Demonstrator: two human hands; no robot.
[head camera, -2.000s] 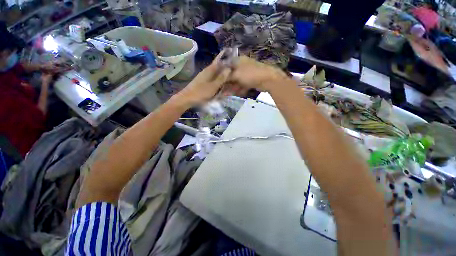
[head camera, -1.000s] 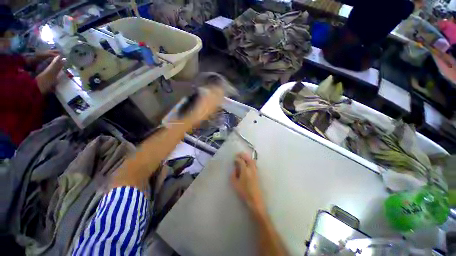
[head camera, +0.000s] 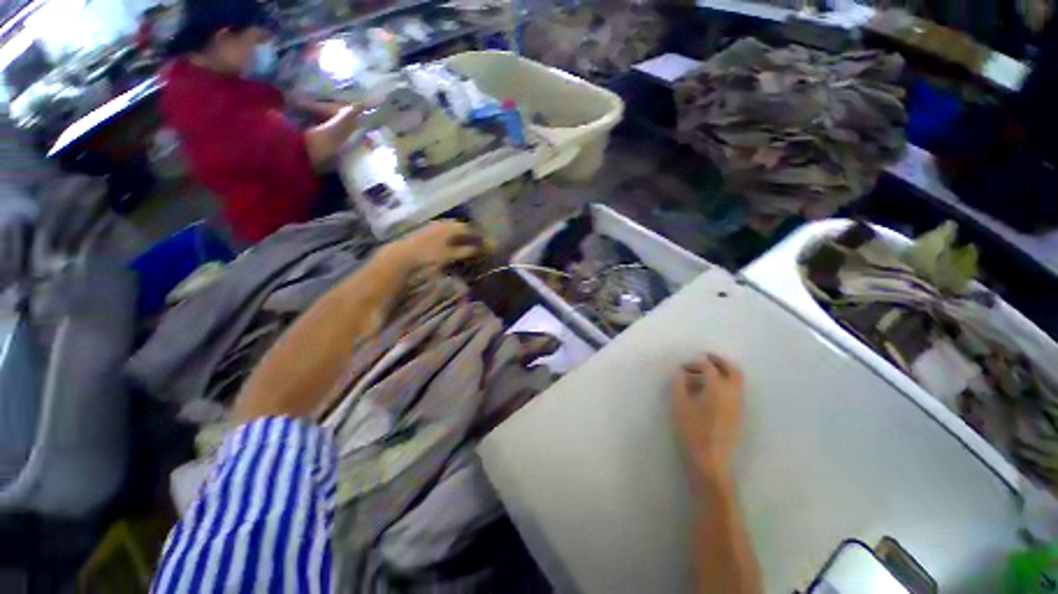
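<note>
My left hand (head camera: 441, 246) is over the far edge of the piled grey-brown cloth (head camera: 418, 395) at the left. Its fingers are blurred, and I cannot tell whether they grip the cloth. A thin pale strand runs to the right from near its fingers. My right hand (head camera: 710, 406) rests on the off-white table (head camera: 627, 464) with its fingers curled; whether something small is in them cannot be told. The bright metal needle plate area (head camera: 856, 573) shows at the bottom right edge.
A white tub (head camera: 775, 262) with cloth pieces stands along the table's far right side. A narrow pale bin (head camera: 603, 226) holds dark items and cords beyond the table. A person in red (head camera: 249, 151) works at a machine (head camera: 435, 128). A large cloth bundle (head camera: 795, 122) stands behind.
The view has swung left. My left hand has moved from over the narrow bin to the cloth pile. My right hand remains on the table. Both hands were together in the air earlier.
</note>
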